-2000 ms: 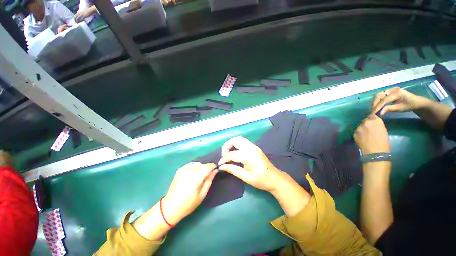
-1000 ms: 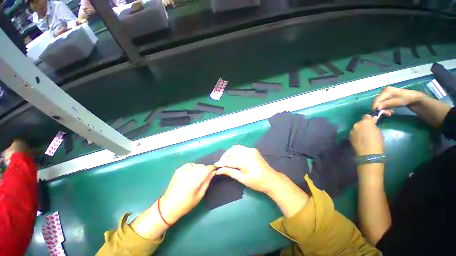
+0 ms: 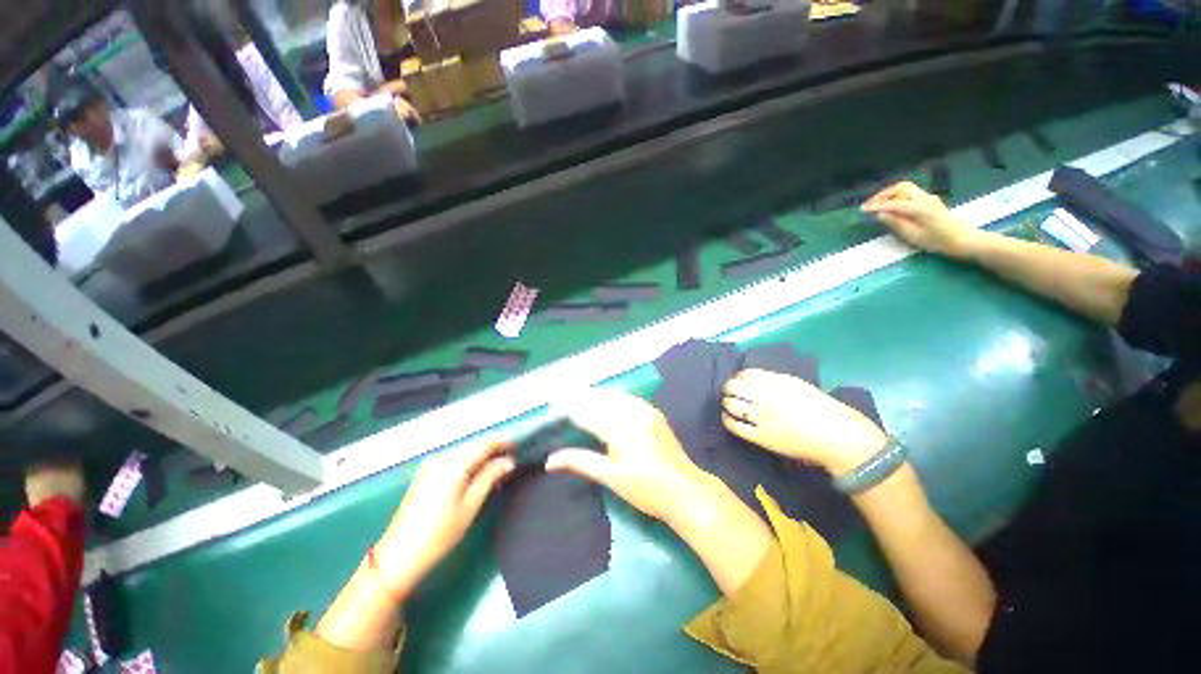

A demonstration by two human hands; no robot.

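My left hand point(image 3: 441, 507) and my right hand point(image 3: 626, 448) are close together above the bench. Both hold a black piece point(image 3: 549, 441) between their fingers; it is slightly blurred and partly covered by the fingers, so its folds cannot be made out. A small stack of flat black blanks point(image 3: 553, 546) lies on the bench just below my hands. The larger loose pile of black blanks point(image 3: 692, 382) lies to the right of my right hand, partly under another worker's hand.
A white rail point(image 3: 711, 316) edges the green bench point(image 3: 698, 606). Beyond it, the conveyor carries black strips point(image 3: 412, 392) and a pink-and-white card point(image 3: 516, 310). A slanting white post point(image 3: 145, 382) stands left. Neighbours' arms reach in from both sides. White bins point(image 3: 564, 77) stand across the line.
The view has shifted. My hands have a broader-looking black piece where they pinched a narrow one. The right neighbour's hands have parted, one onto the pile, one out over the rail.
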